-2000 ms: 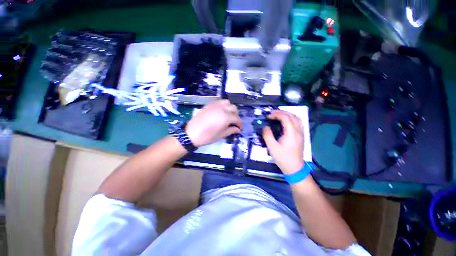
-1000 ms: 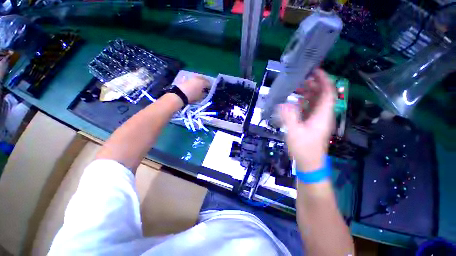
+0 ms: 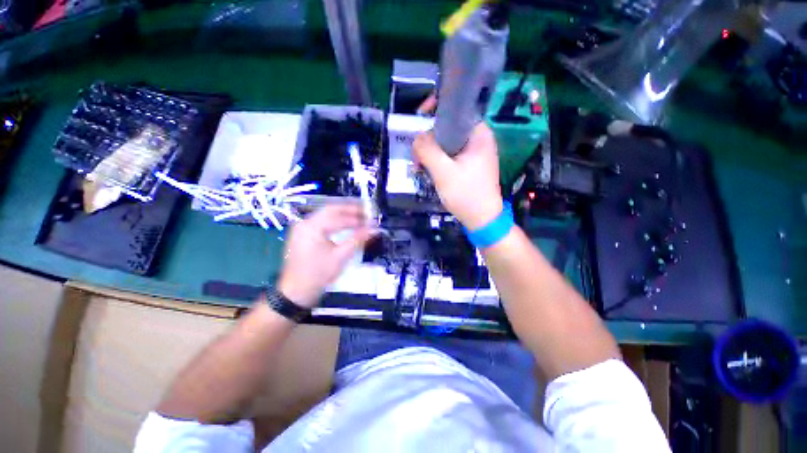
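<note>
My right hand (image 3: 467,175), with a blue band at the wrist, is closed around the lower part of the grey electric screwdriver (image 3: 471,75), over the screw feeder (image 3: 403,133). My left hand (image 3: 323,252) holds a thin white flat cable (image 3: 362,181) upright between thumb and fingers, left of the black housing (image 3: 411,252). The housing lies on the white work pad (image 3: 354,281). The screwdriver's tip is hidden by my right hand.
A white bin (image 3: 257,146) holds heaped flat cables, beside a bin of black parts (image 3: 334,159). A clear tray (image 3: 119,133) lies far left. A green box (image 3: 518,128) stands behind right. A black tray (image 3: 664,239) with small parts and a blue tub (image 3: 755,361) are right.
My left hand has moved from the white bin towards the housing, now with a flat cable. My right hand, near the hanging screwdriver before, has closed on it. The view has turned.
</note>
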